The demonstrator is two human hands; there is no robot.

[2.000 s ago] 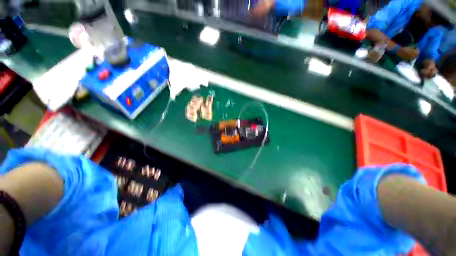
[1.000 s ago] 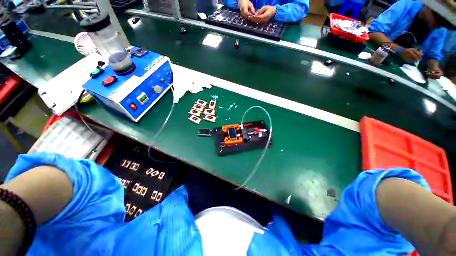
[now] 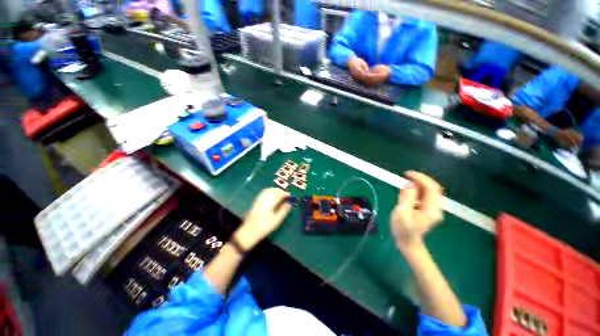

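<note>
The black fixture with an orange section and a small red detail [image 3: 341, 213] lies on the green bench. A thin clear tube loops over its right part. My left hand [image 3: 266, 211] is at its left side, thumb and fingertips closed around a small black piece [image 3: 294, 201], mostly hidden; whether it is lifted cannot be told. My right hand [image 3: 417, 209] is raised to the right of the fixture, fingers loosely bent and apart, with nothing visible in it. Several copper-pink frames [image 3: 291, 174] lie in a cluster behind my left hand.
The blue controller box [image 3: 222, 139] stands left of the cluster, with white paper [image 3: 284, 139] beside it. The red divided tray [image 3: 545, 279] is at right. White blister trays [image 3: 99, 207] and a black parts tray [image 3: 164, 261] are at lower left. People in blue sleeves work opposite.
Both my hands have come into view: the left at the black piece, the right beyond the fixture's right end. The view has shifted, showing more of the line and the lower-left trays.
</note>
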